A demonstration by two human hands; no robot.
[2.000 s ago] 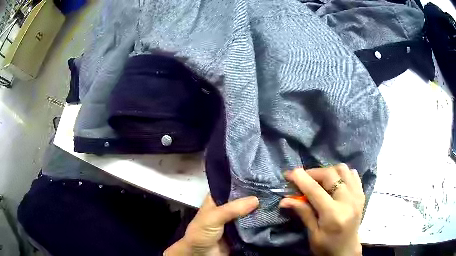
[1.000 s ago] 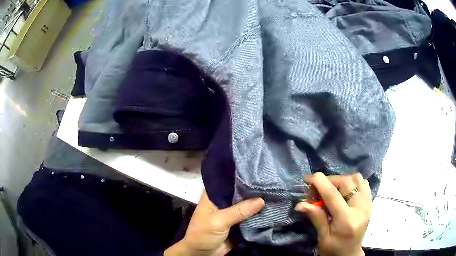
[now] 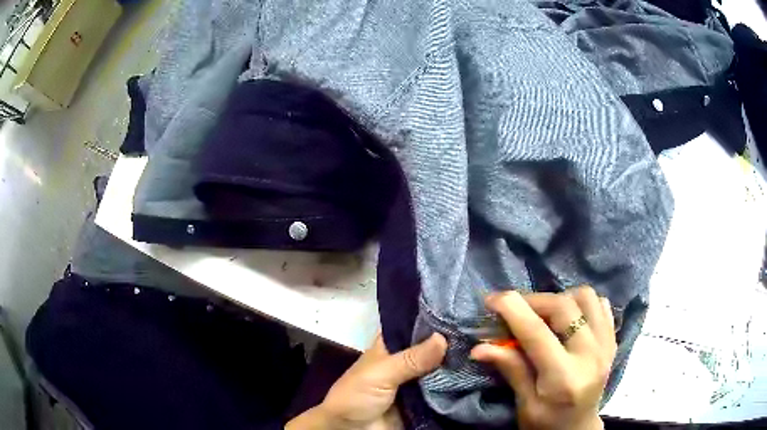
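A denim jacket (image 3: pixel 521 109), grey-blue inside and near-black outside, lies turned partly inside out before me. My left hand (image 3: pixel 370 382) pinches its lower edge, thumb on top beside a seam (image 3: pixel 450 332). My right hand (image 3: pixel 555 353), with a ring on one finger, holds orange-gripped thread snips (image 3: pixel 502 343) between thumb and fingers, just right of my left thumb. The snips' blades are blurred and point left at the seam. A dark band (image 3: pixel 261 233) with silver buttons lies at the left. Loose threads are too small to make out.
A white, pen-marked table (image 3: pixel 698 336) lies under the jacket. Another grey and dark jacket (image 3: pixel 664 59) lies at the upper right. A dark garment heap (image 3: pixel 160 357) with small silver dots is at the lower left. A tan box (image 3: pixel 67 50) stands on the grey floor.
Over the last second my right hand and snips have moved left, closer to my left thumb. My left hand and the jacket's near edge have shifted slightly right.
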